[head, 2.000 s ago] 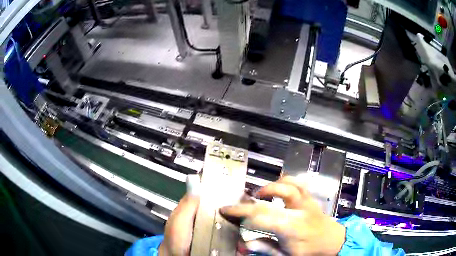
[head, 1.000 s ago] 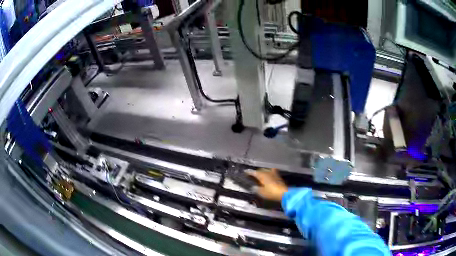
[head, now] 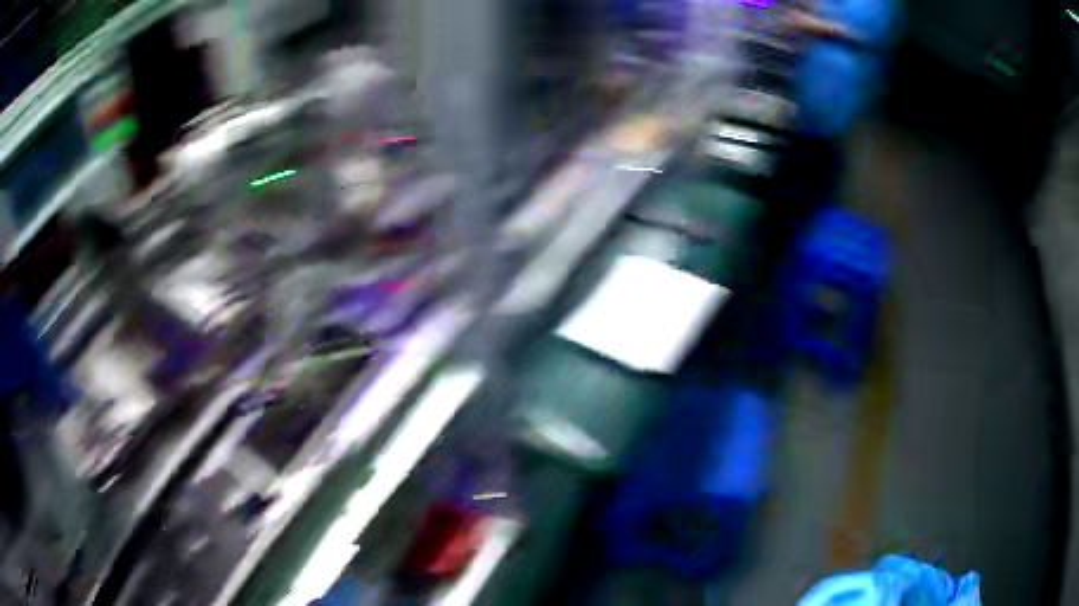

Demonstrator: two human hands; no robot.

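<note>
The picture is strongly blurred. Neither of my hands shows; only a bit of light blue sleeve (head: 893, 585) is at the bottom right edge. Nearest in front of me is a green-topped bench (head: 550, 385) with a flat white sheet (head: 645, 313) on it. A red thing (head: 447, 535), too blurred to name, lies at the bench's near left. The pale bar seen earlier is not in view.
The conveyor's bright rail (head: 385, 485) runs along the bench's left side, with blurred machinery beyond. A blue bin (head: 692, 479) and a blue stool (head: 838, 290) stand right of the bench. A person in blue clothing (head: 834, 71) is at the far end.
The view has swung right, from the machine's rails to the bench and aisle. My right hand, earlier reaching over the rails, has left the picture. The pale bar held earlier is gone from view.
</note>
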